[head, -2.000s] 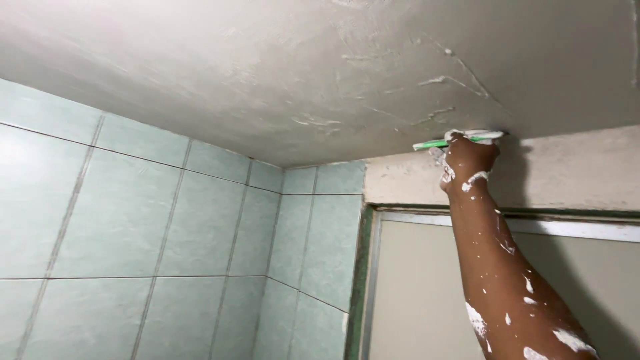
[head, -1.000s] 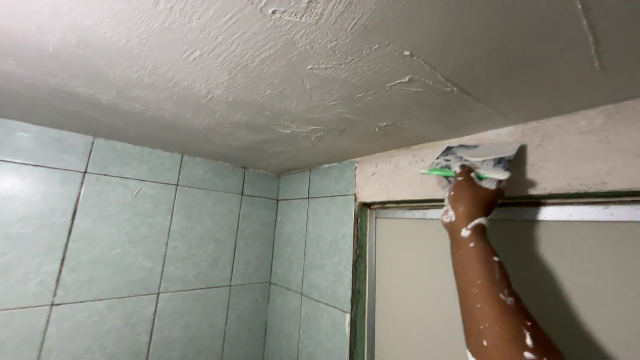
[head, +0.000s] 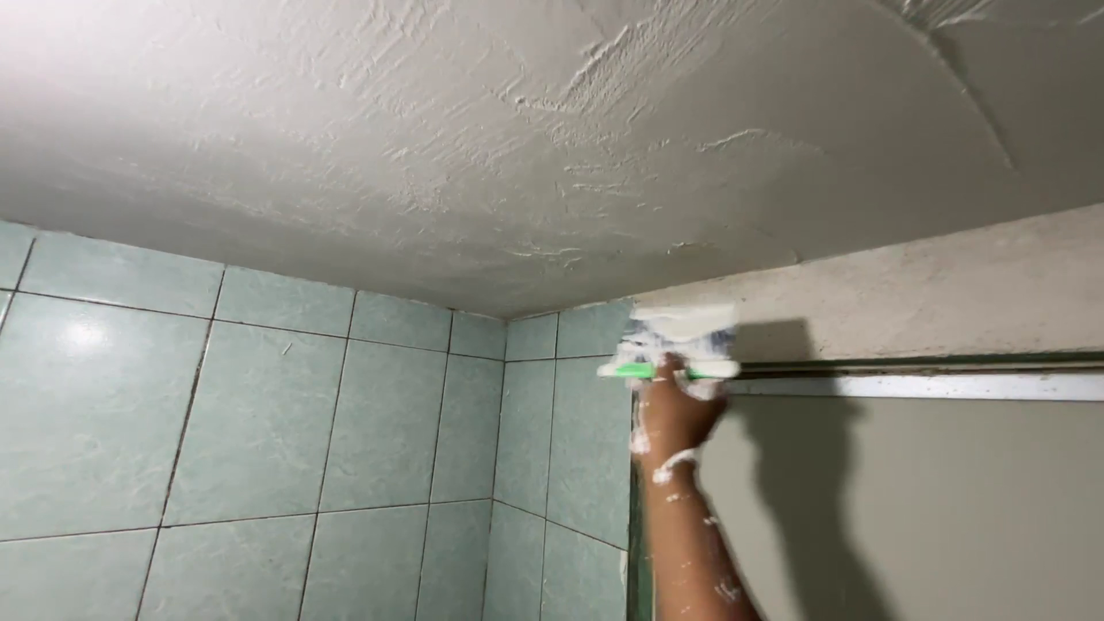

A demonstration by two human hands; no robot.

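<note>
My right hand (head: 681,414) is closed around the green and white handle of a wide putty knife (head: 681,336), held up near the corner where the tiles meet the bare wall strip. White filler covers much of the blade, and white smears mark my wrist and forearm. Above the hand spreads the grey ceiling (head: 517,155), with ridges and streaks of filler on its surface. Whether the blade touches the wall cannot be told. My left hand is out of view.
Pale green tiles (head: 250,414) line the left wall and the corner. Right of the corner, a bare plaster strip (head: 931,297) runs above a metal frame rail (head: 931,385) with a flat grey-beige panel (head: 975,500) below it. My arm's shadow falls on the panel.
My right hand has moved from the ceiling edge down and to the left along the wall strip, with the putty knife still in it. More of the ceiling shows now.
</note>
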